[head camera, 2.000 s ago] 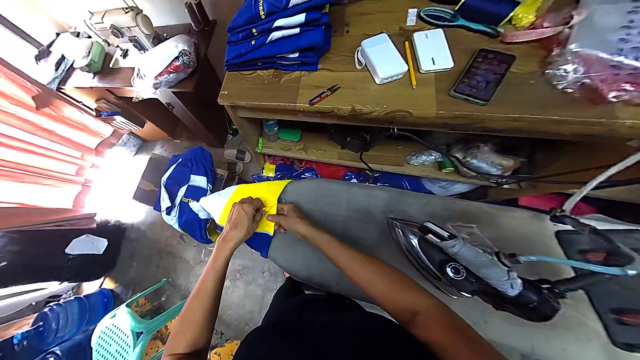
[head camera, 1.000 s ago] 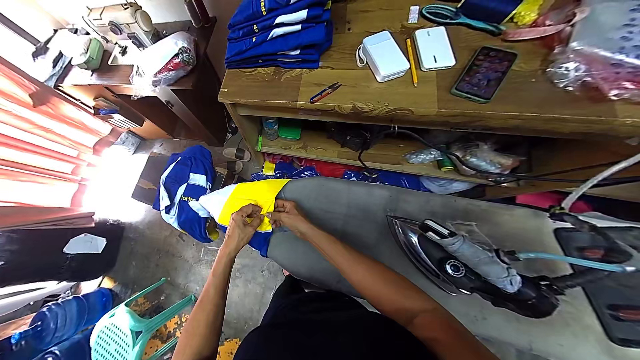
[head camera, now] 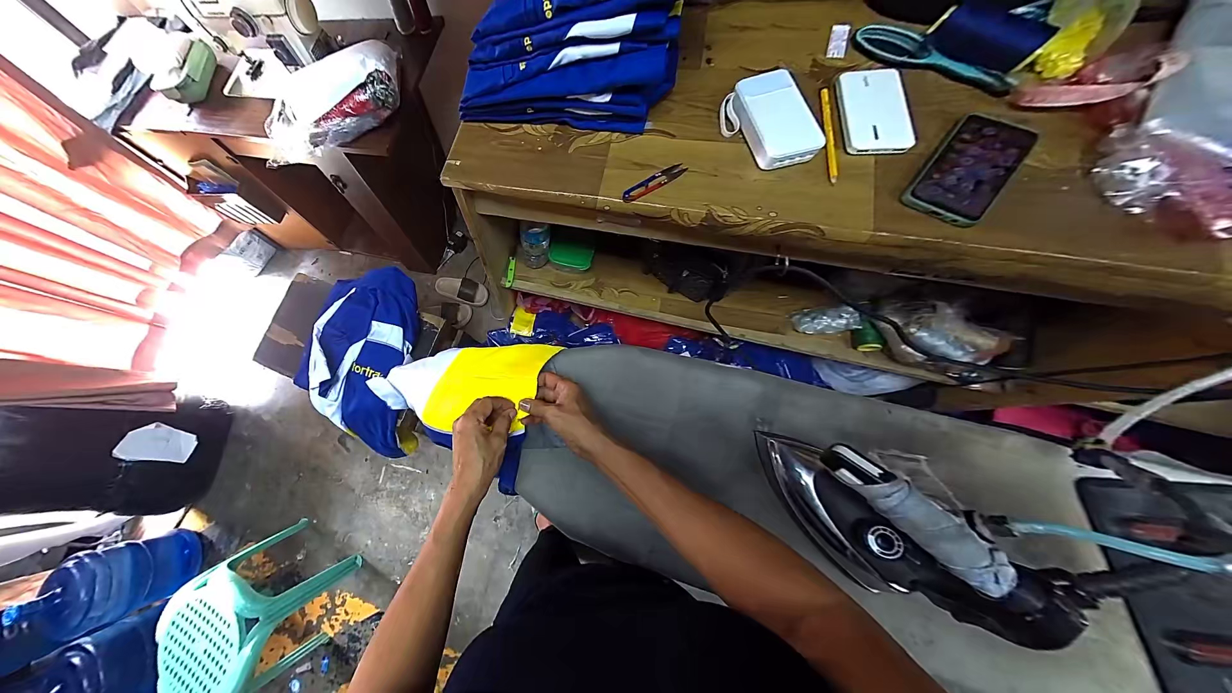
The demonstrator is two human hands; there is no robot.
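A yellow, white and blue garment [head camera: 481, 375] lies over the narrow left end of a grey ironing board [head camera: 664, 423]. Both hands pinch the lower edge of its yellow part, close beside each other. My left hand [head camera: 481, 438] grips from the left, fingertips bent inward. From the right, my right hand [head camera: 566, 412] holds the same edge between thumb and fingers. What lies between the fingertips is too small to tell. A steam iron [head camera: 895, 539] with a cloth-wrapped handle rests on the board, right of my hands.
Beyond the board stands a wooden table [head camera: 770, 207] with folded blue garments [head camera: 568, 67], thread snips [head camera: 654, 182], a pencil [head camera: 829, 135], a phone [head camera: 972, 168] and scissors [head camera: 929, 60]. More blue garments [head camera: 361, 361] lie off the board's left end. A green plastic stool [head camera: 207, 630] stands lower left.
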